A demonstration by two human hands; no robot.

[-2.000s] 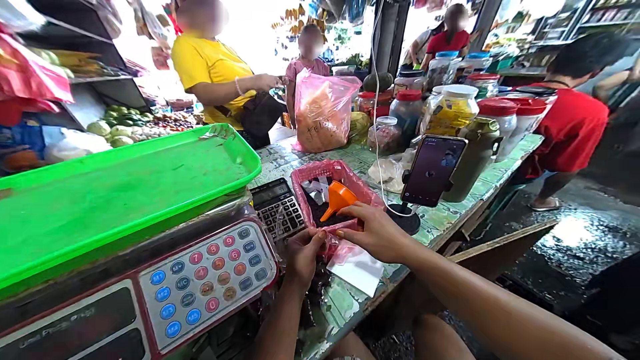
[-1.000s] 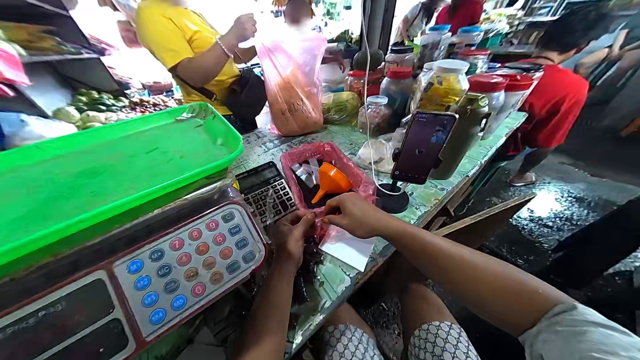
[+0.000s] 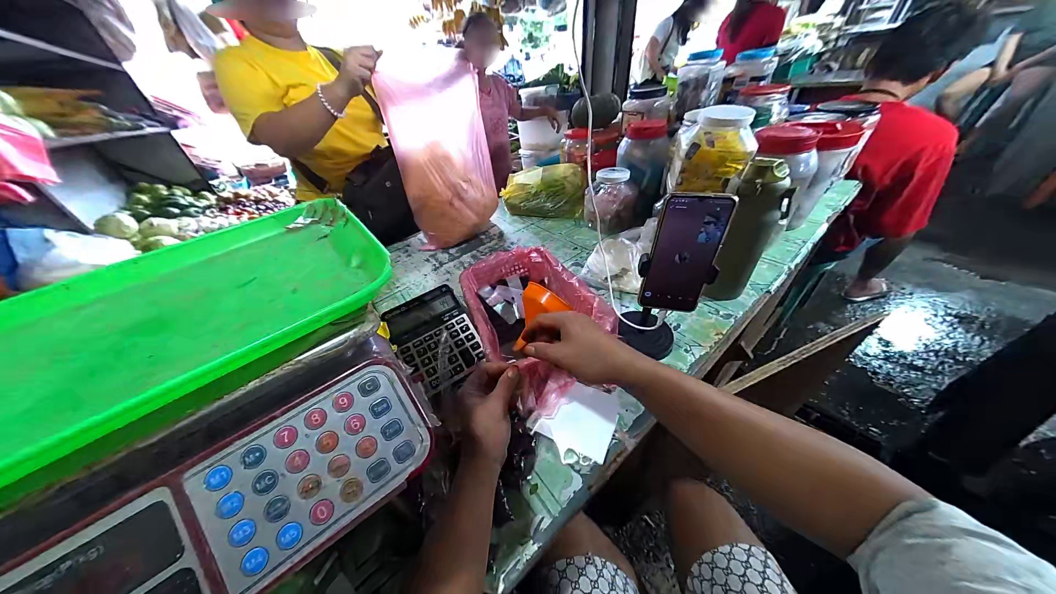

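My right hand (image 3: 577, 342) is at the near rim of a pink plastic basket (image 3: 483, 318), fingers pinched by the narrow end of an orange funnel (image 3: 542, 304); whether it grips the funnel or thin plastic is unclear. My left hand (image 3: 488, 404) has thumb and finger pinched beside it, at the edge of a clear or pink plastic film (image 3: 546, 388). The basket holds small packets and dark contents. A calculator (image 3: 433, 338) lies left of the basket, and a white paper sheet (image 3: 582, 422) is under its near side.
A digital scale (image 3: 309, 470) with a green tray (image 3: 190, 289) fills the left. A phone (image 3: 687, 252) on a stand, a green flask (image 3: 749, 231) and lidded jars (image 3: 718, 144) line the right. Across the counter, a person in yellow (image 3: 289, 99) holds a pink bag (image 3: 437, 148).
The person in yellow has raised the pink bag, which stood on the counter two seconds ago. Both my hands stay close together at the basket's near rim.
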